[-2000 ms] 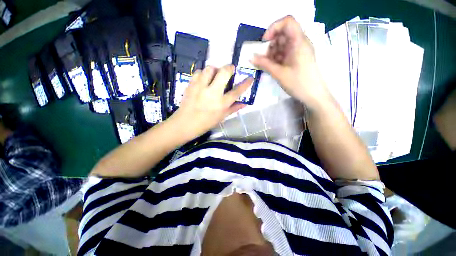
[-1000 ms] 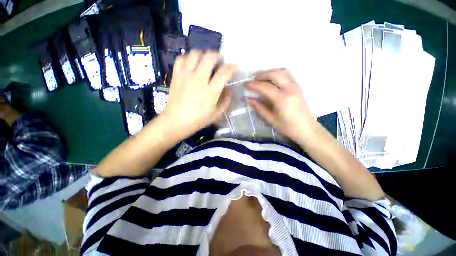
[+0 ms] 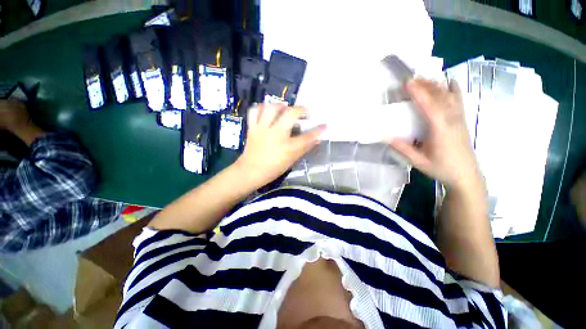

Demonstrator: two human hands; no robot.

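Note:
A white sheet (image 3: 350,125) lies under both hands, its near edge over the sticker sheet. The sticker sheet (image 3: 340,168), with a grid of grey-silver rectangles, lies near my body. My left hand (image 3: 276,138) rests with spread fingertips on the left part of the white sheet. My right hand (image 3: 440,125) is blurred at the sheet's right side, thumb and fingers apart around its edge; whether it grips is unclear. A blurred grey patch (image 3: 395,71) shows beyond its fingers. A phone unit (image 3: 284,74) lies just beyond my left hand, its lower end partly hidden.
A pile of black phone units (image 3: 212,77) overlaps at the left. Spare sticker sheets (image 3: 514,141) lie fanned at the right. Bright white backing sheets (image 3: 347,51) lie beyond the hands. A person's plaid sleeve (image 3: 48,173) is at the left edge of the green table (image 3: 128,154).
The phone unit and small film held two seconds ago no longer show in my hands. My right hand has moved right, away from my left. The view has shifted, moving the pile rightward.

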